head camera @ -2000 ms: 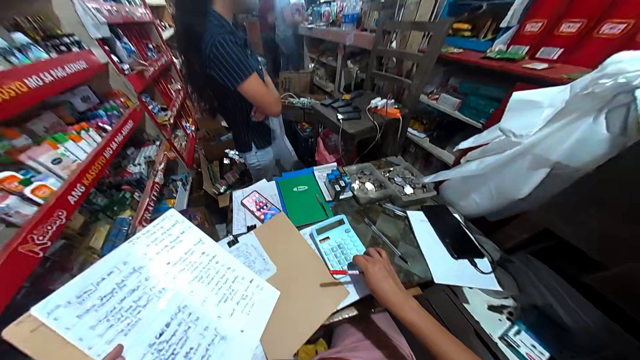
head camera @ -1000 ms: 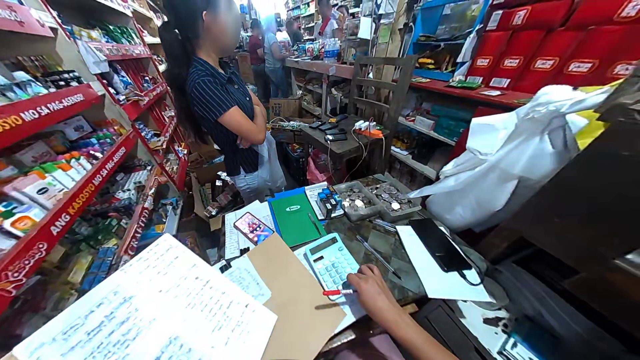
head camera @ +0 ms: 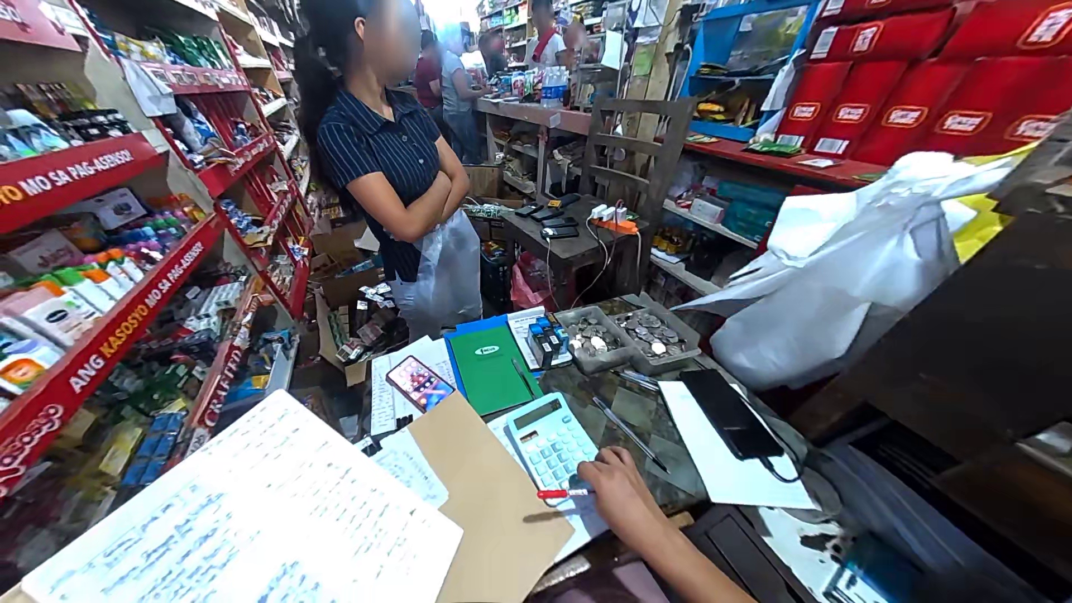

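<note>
My right hand rests at the lower right of a light blue calculator, its fingers curled around a red-capped pen. Left of it lies a brown folder, partly under handwritten sheets. My left hand is not in view. Beyond the calculator are a green notebook, a lit smartphone on papers, small blue-and-black bottles and two plastic trays of coins. A pen lies right of the calculator, and a black phone with a cable lies on white paper.
A person with folded arms stands past the table. Stocked shelves line the left. Phones and a power strip sit on a small wooden table. A white plastic bag bulges at the right, below red packages.
The view has tilted up somewhat. My right hand stays by the calculator with the red pen. A finger of my left hand showed at the papers' lower edge two seconds ago and is out of view now.
</note>
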